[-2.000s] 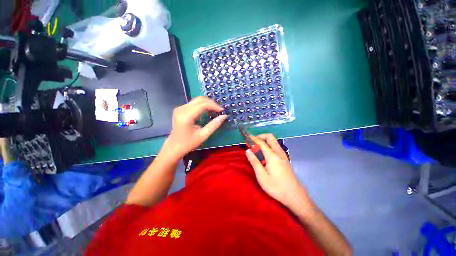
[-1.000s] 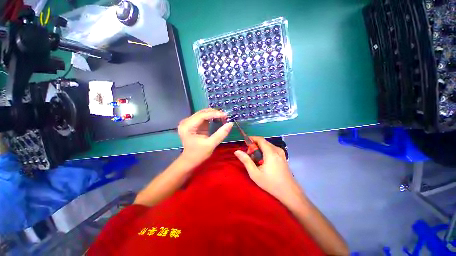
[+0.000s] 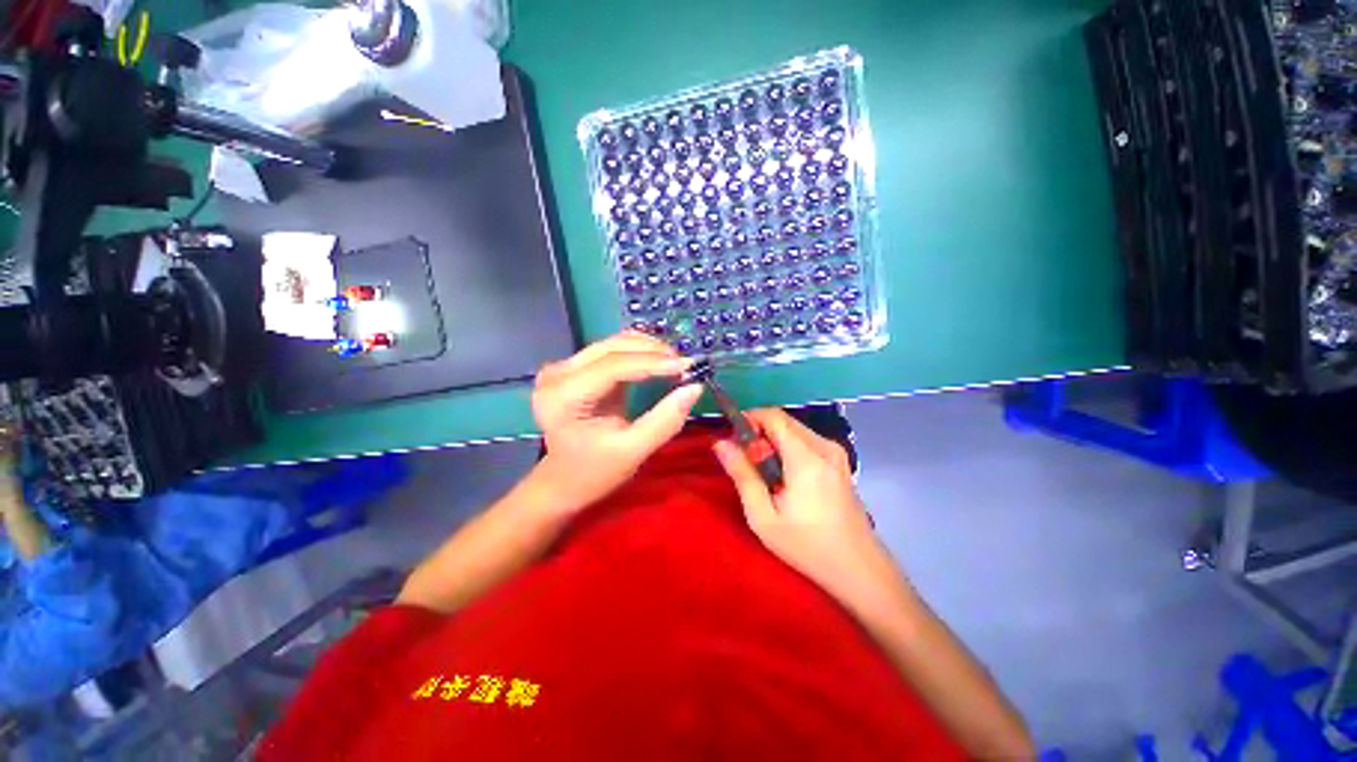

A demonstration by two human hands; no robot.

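My left hand (image 3: pixel 603 412) pinches a small dark lens-like part (image 3: pixel 700 369) between thumb and fingertips at the bench's front edge. My right hand (image 3: pixel 805 484) is closed around the red-and-black handles of small pliers (image 3: pixel 761 451). The plier jaws point up and left and meet or nearly meet the part; the exact contact is too small to tell. A clear blister tray (image 3: pixel 880 268) with a close grid of dark round parts lies on the green bench just beyond my hands.
A black mat (image 3: pixel 491 223) with a lit plate (image 3: pixel 390 317) and white paper (image 3: pixel 299 283) lies left, under a black microscope arm (image 3: pixel 253 139). A white bottle (image 3: pixel 447 67) stands behind. Stacked black trays (image 3: pixel 1205 209) are right. A person's blue sleeve (image 3: pixel 149 558) is lower left.
The red-and-black pliers have turned steeper, with their jaws at the part in my left fingertips. My left hand has shifted slightly right and down. The bench shows slightly shifted in view.
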